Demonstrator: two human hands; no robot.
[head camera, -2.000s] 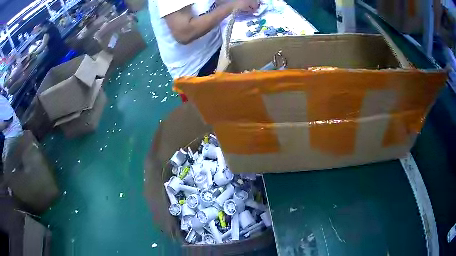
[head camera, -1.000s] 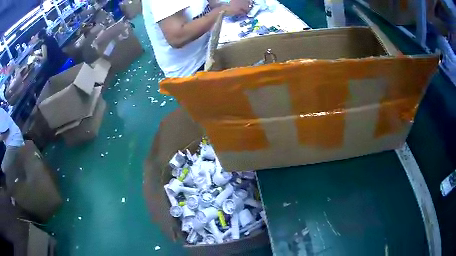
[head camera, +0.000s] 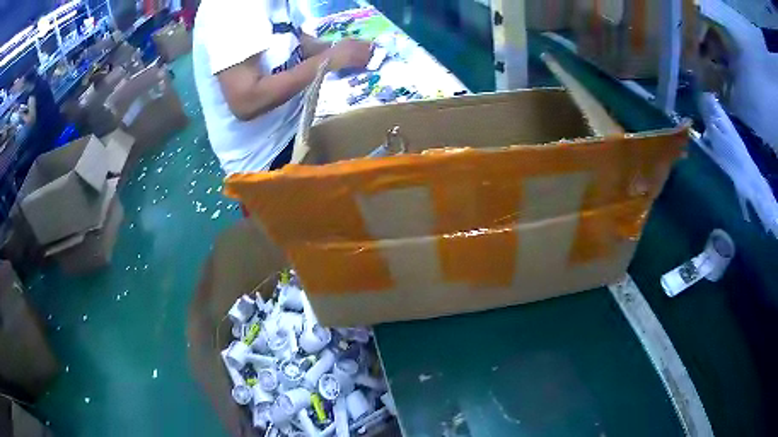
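Neither of my hands is in view. A large brown carton (head camera: 478, 243) with orange tape stripes stands open on the green bench (head camera: 512, 367); a small wire-like loop shows just above its front edge, the rest of its inside is hidden. Below it at the left, an open box holds a heap of white housings (head camera: 320, 367) with several yellow cells (head camera: 317, 406) among them. A single white housing (head camera: 701, 263) lies on the dark green belt at the right, its round head towards the upper right.
A person in a white shirt (head camera: 247, 85) works at a white-topped table (head camera: 426, 72) with small dark parts, behind the carton. Open cartons (head camera: 72, 192) stand on the littered green floor at left. A pale strip (head camera: 661, 358) edges the bench. Posts rise at the back.
The view has turned to the right, so the carton and heap sit further left and lower. The white housing on the belt, only partly seen at the right edge before, is now fully in view.
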